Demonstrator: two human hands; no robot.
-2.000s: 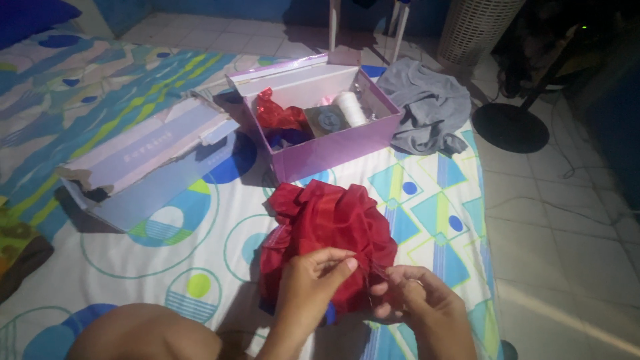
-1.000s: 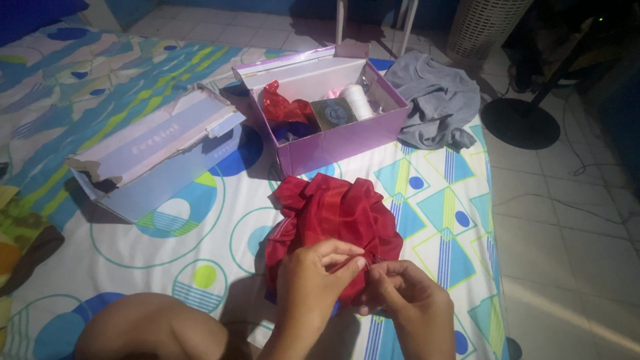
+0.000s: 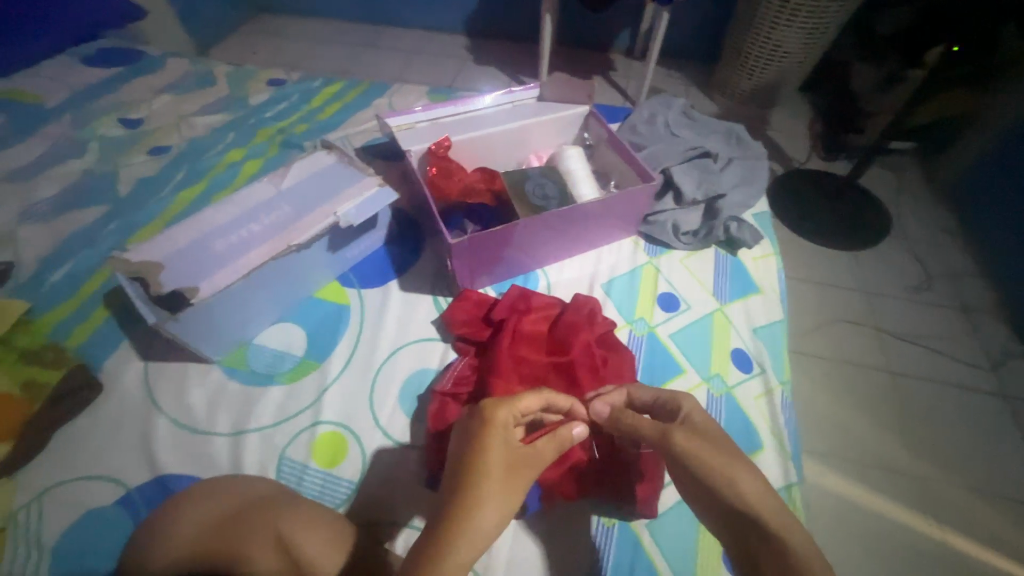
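Note:
A bunched red cloth (image 3: 552, 344) lies on the patterned bedsheet in front of me. My left hand (image 3: 512, 448) pinches a fold of it between thumb and fingers. Close beside it, my right hand (image 3: 648, 416) has its thumb and forefinger pressed together at the same fold, almost touching the left fingertips. A thin, pale, needle-like thing (image 3: 595, 446) shows just below the fingertips; blur hides what exactly it is and how it is held. A bit of blue material (image 3: 531, 501) shows under the red cloth.
Beyond the cloth, an open purple cardboard box (image 3: 552, 232) holds a white thread spool (image 3: 578, 172), shiny red material (image 3: 460, 180) and a dark square item (image 3: 538, 192). A torn pale-blue box (image 3: 272, 272) lies left, gray cloth (image 3: 692, 172) right. A round black stand base (image 3: 830, 210) is on the floor.
The fingertips of both hands have shifted slightly at the fold, and the right hand's fingers, lower and more spread two seconds ago, are now drawn up close to the left fingertips.

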